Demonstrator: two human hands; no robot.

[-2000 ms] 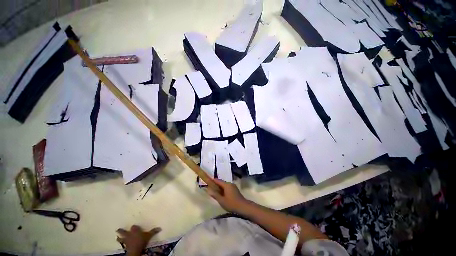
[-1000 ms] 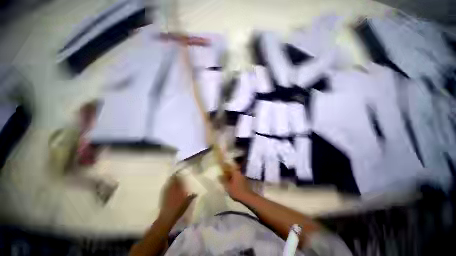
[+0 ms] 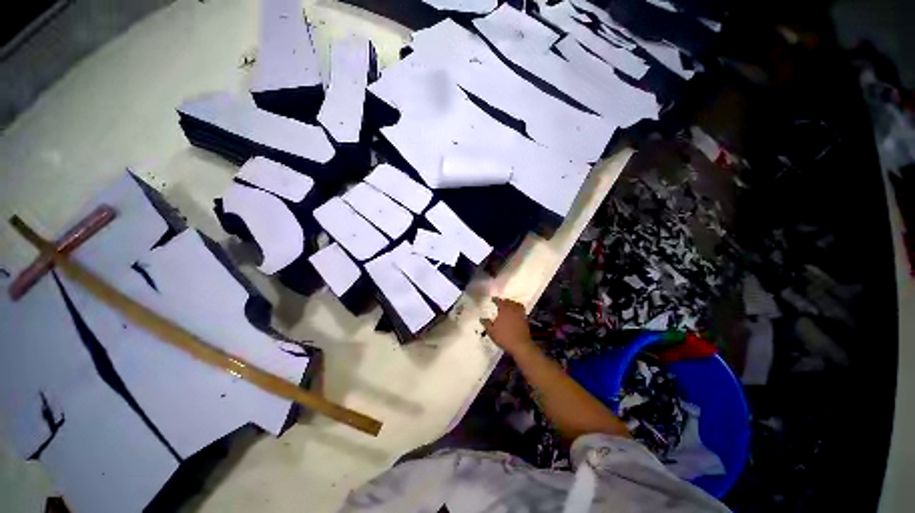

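My right hand (image 3: 509,323) is over the table's near edge, beside the small dark bundles with white tops (image 3: 399,291). Its thumb and a finger are spread and I see nothing in it. My left hand is out of the picture. The wooden yardstick (image 3: 236,368) lies slantwise across the large bundle (image 3: 186,293) at the left, with its near end past the bundle's edge. A reddish bar weight (image 3: 90,228) lies crosswise by its far end. Curved and strip-shaped bundles (image 3: 251,130) lie behind the small ones.
Large white-topped panels (image 3: 542,150) lie at the back right of the cream table (image 3: 346,376). A blue bucket (image 3: 737,406) holding scraps stands on the floor close to my right forearm. Black and white offcuts (image 3: 652,240) cover the floor to the right.
The view has swung right, bringing in the bucket. The yardstick has left my right hand and lies on the left bundle. My left hand has gone out of view.
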